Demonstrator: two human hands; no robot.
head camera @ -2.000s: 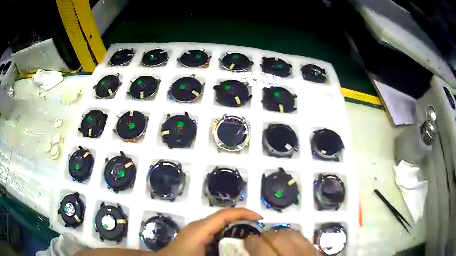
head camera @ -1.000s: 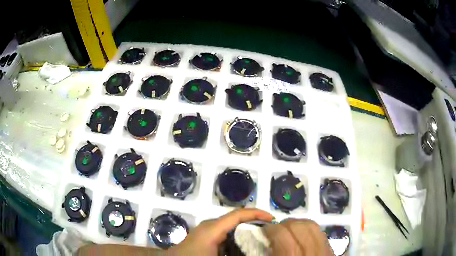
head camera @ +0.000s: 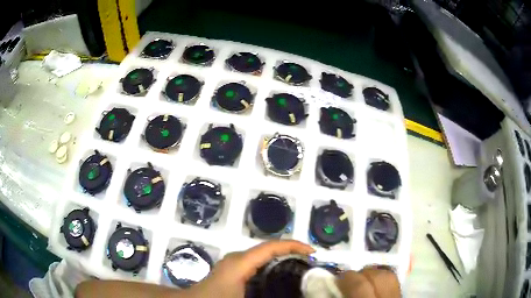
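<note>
My left hand point(head camera: 236, 269) is at the bottom edge, its fingers curved round a dark round watch head point(head camera: 280, 278) held above the foam tray point(head camera: 233, 174). My right hand point(head camera: 364, 282) is beside it, holding a white wipe point(head camera: 321, 285) against the right part of the watch head. The picture's edge cuts off both hands and the lower part of the watch. The tray's pockets hold rows of watch heads, many back up with green dots, such as one at the centre point(head camera: 221, 145). Others are screen up, one with a silver rim point(head camera: 282, 154).
Tweezers point(head camera: 443, 258) and a crumpled white wipe point(head camera: 467, 236) lie right of the tray, near a bottle with a metal top point(head camera: 492, 177). Small pale rings point(head camera: 61, 145) and another wipe point(head camera: 62, 63) lie at left. A yellow post point(head camera: 118, 29) and green belt point(head camera: 250, 29) are behind.
The white wipe has moved to the right across the watch head, with my right hand. My left hand still holds the watch. The view has shifted slightly.
</note>
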